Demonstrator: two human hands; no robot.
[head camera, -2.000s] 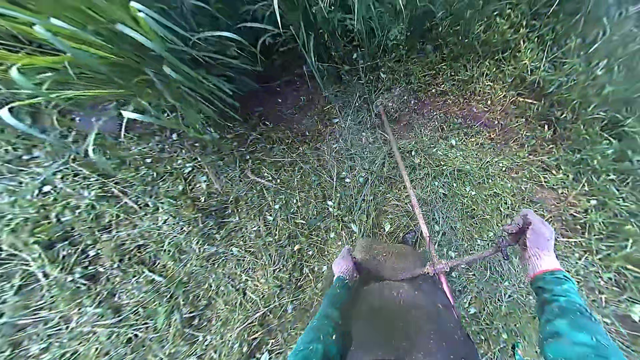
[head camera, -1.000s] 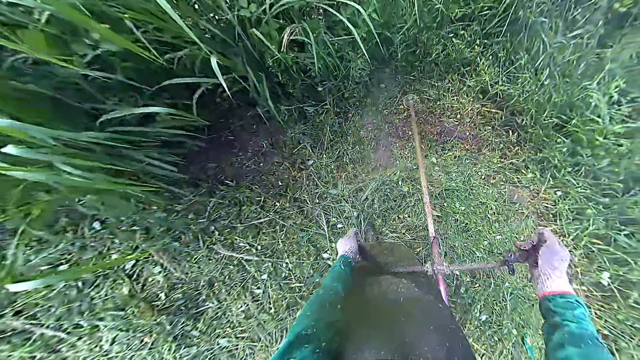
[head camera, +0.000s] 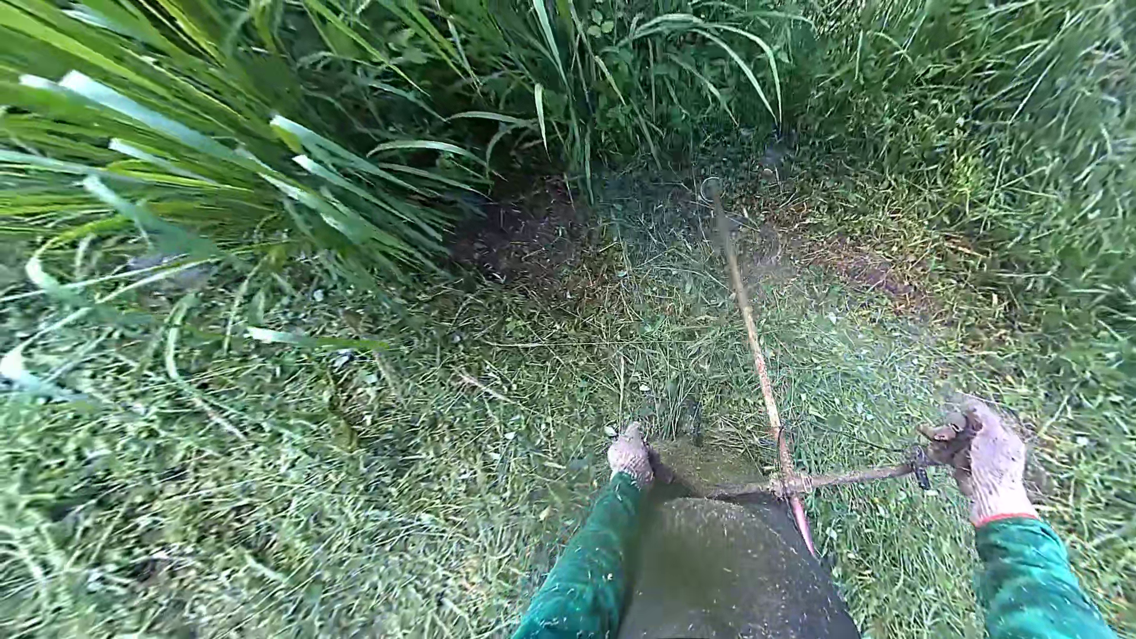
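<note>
A brush cutter's long shaft runs from its crossbar handle up to the cutting head, which is blurred at the foot of tall grass. My right hand, in a dirty pale glove, is closed around the grip at the handle's right end. At the left end my left hand, also gloved, is closed on the handle, its grip mostly hidden. Between my green sleeves a dark apron, speckled with grass bits, covers my front and lies close beneath the crossbar.
Tall long-bladed grass leans in at the upper left, and more dense grass stands behind the cutting head and at the right. Cut clippings cover the ground. Bare dark soil shows left of the head, with reddish soil to its right.
The cutting head has swung left across the ground compared with one second ago, and the shaft now leans further left. Both hands have kept hold of the handle.
</note>
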